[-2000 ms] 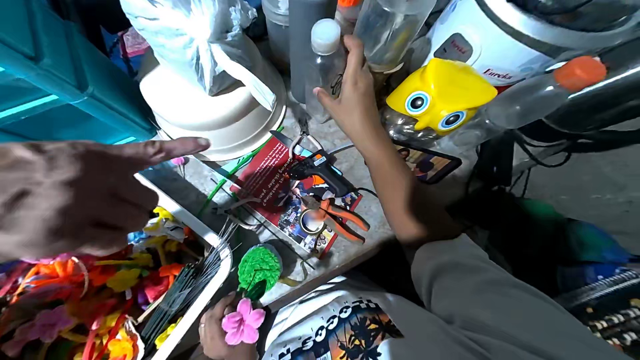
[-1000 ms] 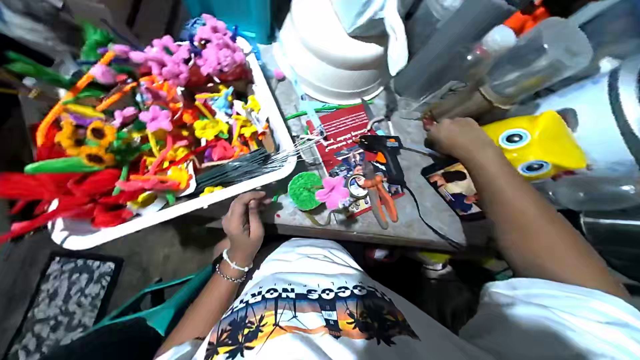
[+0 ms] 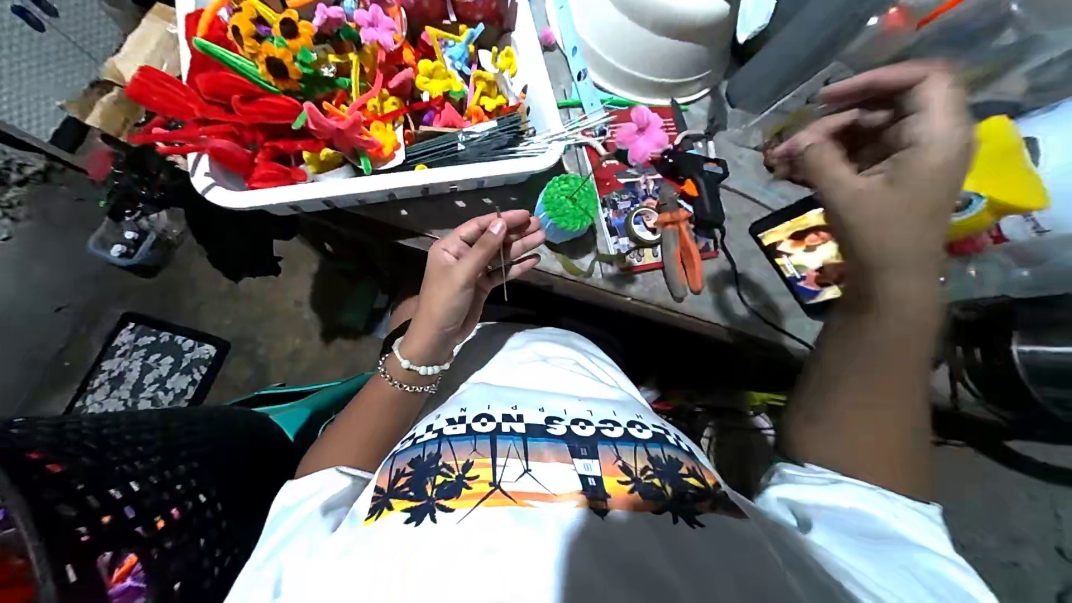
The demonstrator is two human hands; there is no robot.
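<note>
Thumb and fingers of my left hand [image 3: 473, 264] pinch a thin brown stick or wire [image 3: 503, 260] in front of the table edge. My right hand [image 3: 888, 142] is raised over the right side of the table, blurred; whether it holds something is unclear. Between them a green fuzzy ball-like piece [image 3: 568, 203] sits in a light blue holder. A pink pipe-cleaner flower [image 3: 642, 136] stands beside it. Orange-handled pliers [image 3: 680, 243], a roll of tape [image 3: 643, 224] and a black glue gun [image 3: 702, 180] lie on a printed sheet [image 3: 615, 188].
A white tray [image 3: 360, 188] at the upper left holds many pipe-cleaner flowers and dark wire stems. A phone [image 3: 800, 251] lies near the right table edge. A white tub [image 3: 657, 50], plastic bottles and a yellow figure [image 3: 1001, 172] stand behind and to the right.
My left hand now holds a thin stick or wire in front of the table. My right hand has risen from the tabletop. The other hand seen pointing at the left two seconds ago is out of view.
</note>
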